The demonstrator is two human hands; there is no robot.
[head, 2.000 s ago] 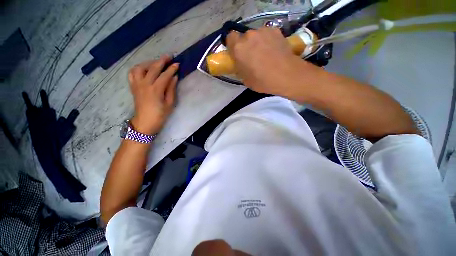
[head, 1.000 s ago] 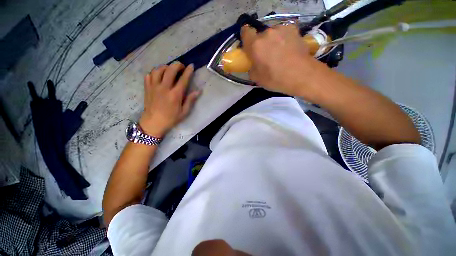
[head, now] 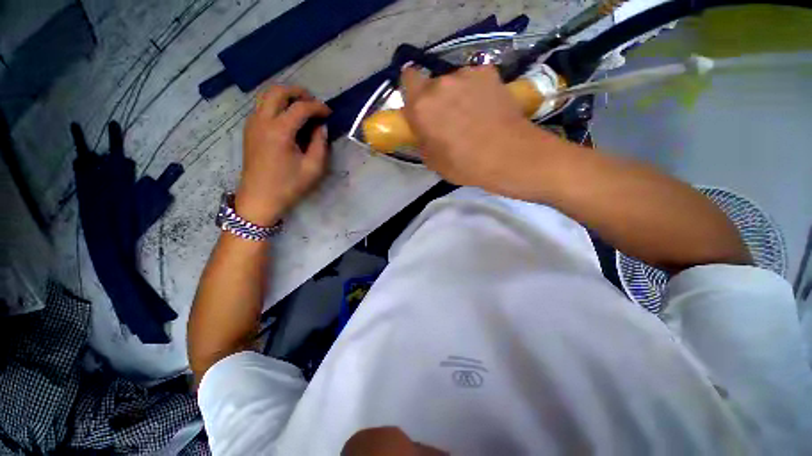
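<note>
My right hand is closed around the tan handle of the steam iron, whose chrome body lies flat on a navy band piece with its tip toward my left hand. The band's far end shows beyond the iron. My left hand is at the band's left end, just ahead of the iron's tip, with thumb and fingers curled close to the cloth. Whether the fingers pinch the band is hard to tell.
Another navy band lies beyond on the whitish table. Small navy pieces lie at left, checked fabric at lower left. A pale tube and black cord trail right. A white fan stands below.
The iron first moved slightly right, then back left along the band. My left hand's fingers, spread flat on the cloth before, are now more curled at the band's left end.
</note>
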